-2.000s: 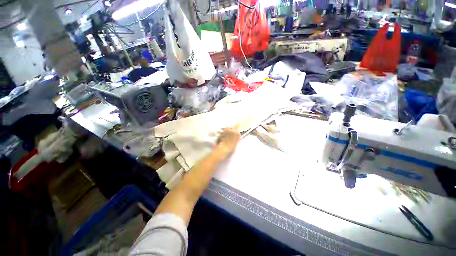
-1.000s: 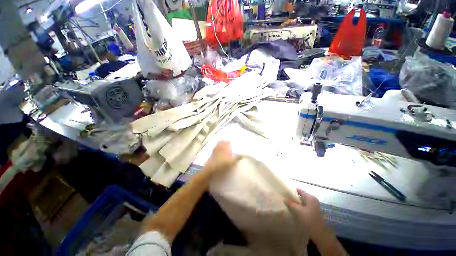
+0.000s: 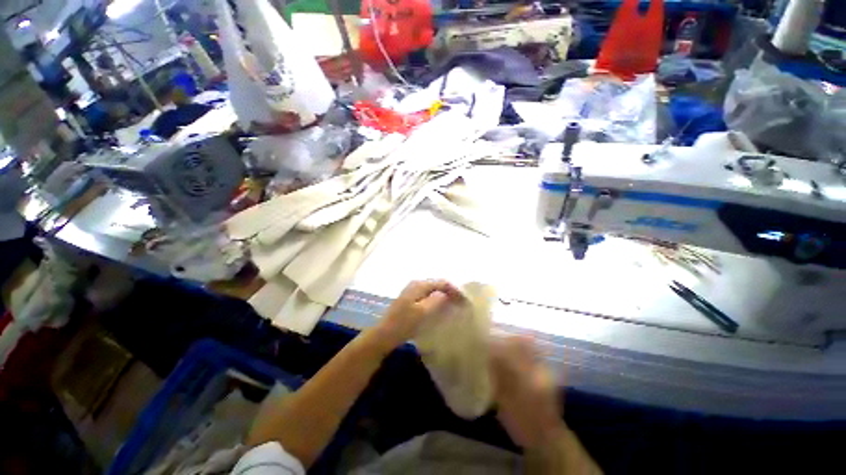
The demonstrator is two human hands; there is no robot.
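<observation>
A cream cloth piece (image 3: pixel 461 357) hangs between my hands at the table's front edge, bunched and blurred. My left hand (image 3: pixel 417 311) grips its upper left part. My right hand (image 3: pixel 527 390) is at its right side, strongly blurred, so its fingers and grip cannot be made out. A fanned stack of cream cut pieces (image 3: pixel 320 260) lies on the table, left of the needle area. The white sewing machine (image 3: pixel 649 199) stands to the right, with its presser foot area (image 3: pixel 579 243) apart from the cloth. More cream cloth (image 3: pixel 436 456) lies below my hands at the bottom.
Dark snips (image 3: pixel 703 307) lie on the table (image 3: pixel 445 260) below the machine head, near a small tan pile (image 3: pixel 682 255). A blue crate (image 3: pixel 153 408) holding cloth stands low left. A grey round-vented housing (image 3: pixel 195 176), plastic bags and dark cloth (image 3: pixel 501 70) lie beyond.
My left hand moved from the stack to a cloth piece in front of me. The stack is now fanned out. Since one second ago, the held cloth is gathered smaller and my hands are closer together.
</observation>
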